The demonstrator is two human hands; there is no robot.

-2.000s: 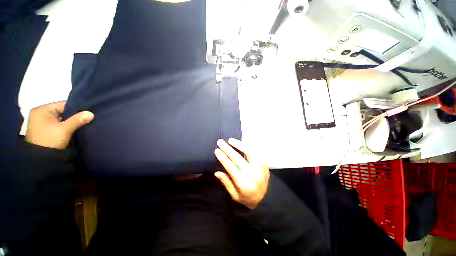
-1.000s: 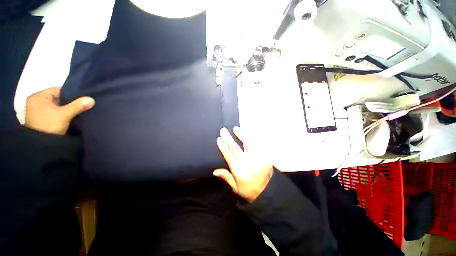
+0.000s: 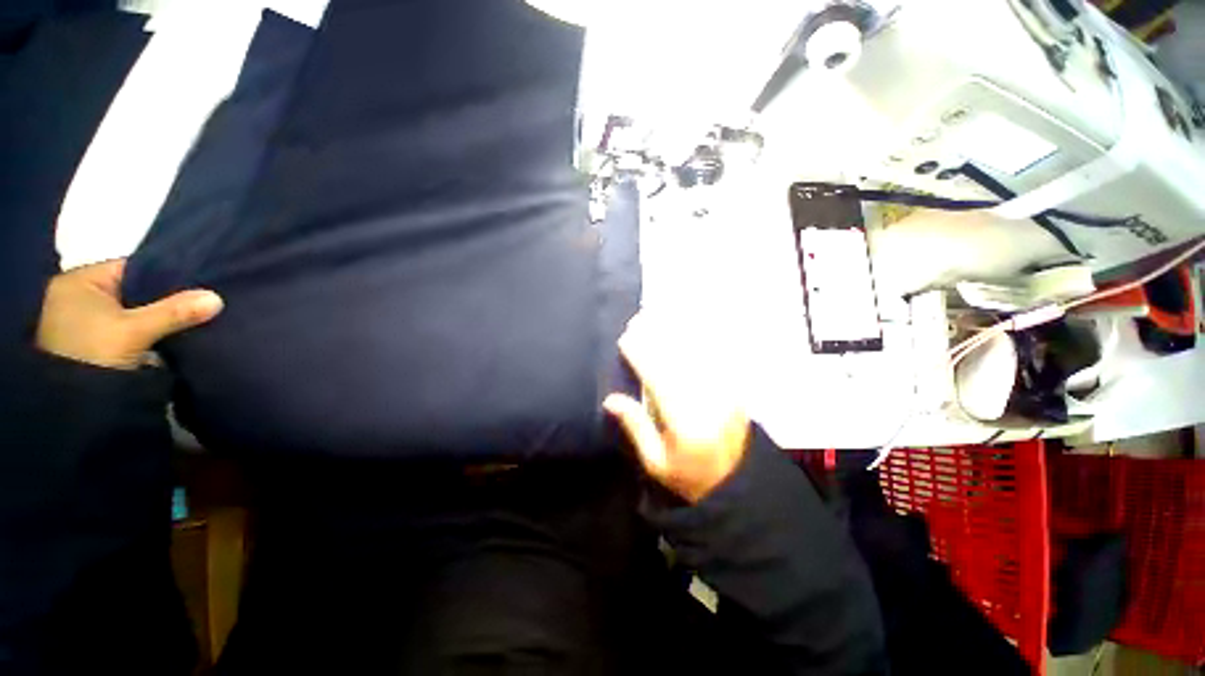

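Observation:
A navy garment panel [image 3: 397, 304] lies over the white table and hangs at its front edge. A narrow strip [image 3: 617, 271] runs along its right edge up to the presser foot and needle [image 3: 608, 165]. My left hand [image 3: 116, 314] grips the panel's left edge, thumb on top, fingers partly hidden under the cloth. My right hand [image 3: 683, 412] is at the panel's lower right edge, thumb and fingers around the strip's edge; the fingertips are partly hidden or blurred.
The white sewing machine [image 3: 1057, 145] stands at the upper right. A smartphone [image 3: 840, 277] lies beside it with a cable. A tray of small items [image 3: 985, 376] is at the table's right end. Red baskets [image 3: 978, 515] stand below right, with dark cloth [image 3: 1086, 588] there.
The panel's left edge is pulled further left with my left hand, and the cloth shows more creases. My right hand has shifted slightly right and its fingers have curled at the edge.

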